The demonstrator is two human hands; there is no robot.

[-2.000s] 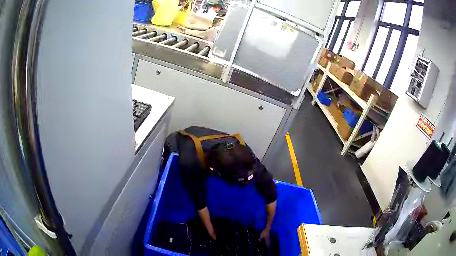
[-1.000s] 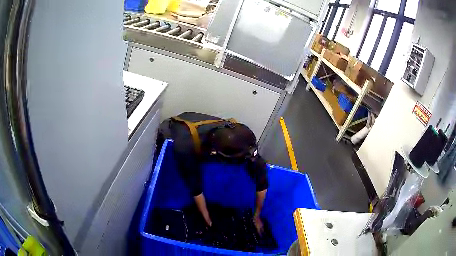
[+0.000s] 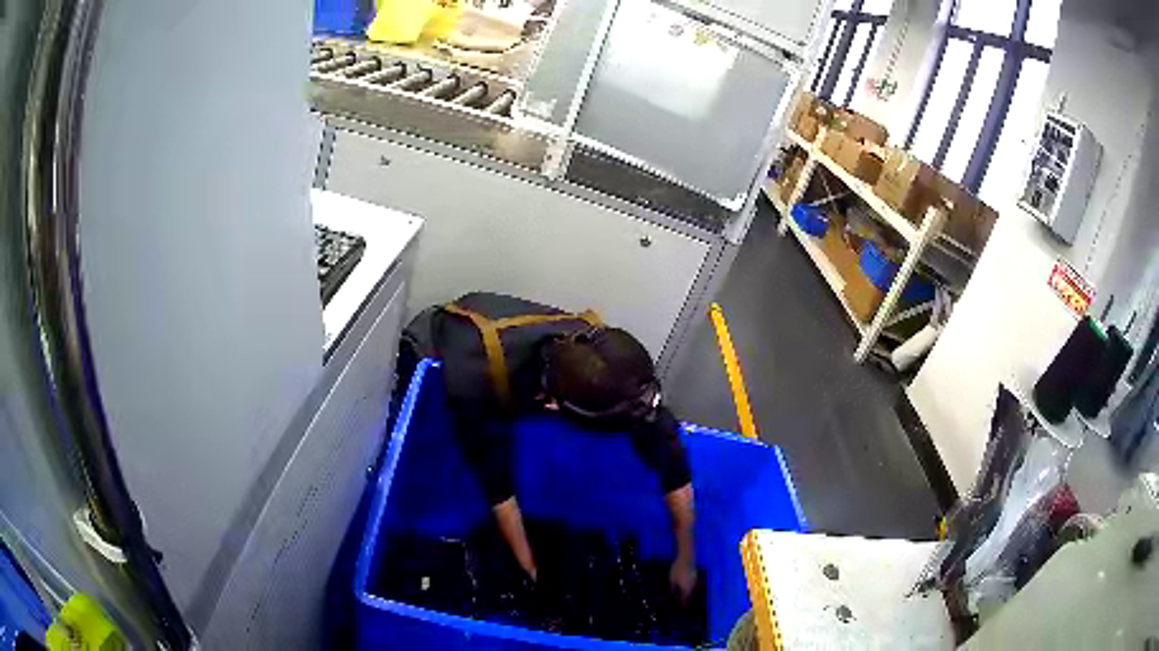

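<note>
Neither of my hands is in view. A deep blue plastic bin (image 3: 750, 496) stands nearest in front of me. Dark, soft pieces (image 3: 572, 579) lie low in it, and their exact shape is unclear. Another person (image 3: 521, 356), in dark clothes with orange-brown straps, bends over the bin's far side. Both of that person's bare hands reach down to the dark pieces. Whether those hands grip anything cannot be told.
A white machine table (image 3: 852, 591) with a yellowish edge is at lower right, beside a pale machine part (image 3: 1125, 579) and dark thread cones (image 3: 1074, 369). A grey cabinet (image 3: 203, 293) stands left. A roller conveyor (image 3: 420, 83) and carton shelves (image 3: 877, 210) are behind.
My view has shifted, so the bin and machine table sit higher in the picture than at first. Over the last second the other person's head and the hand on the picture's right have moved slightly right.
</note>
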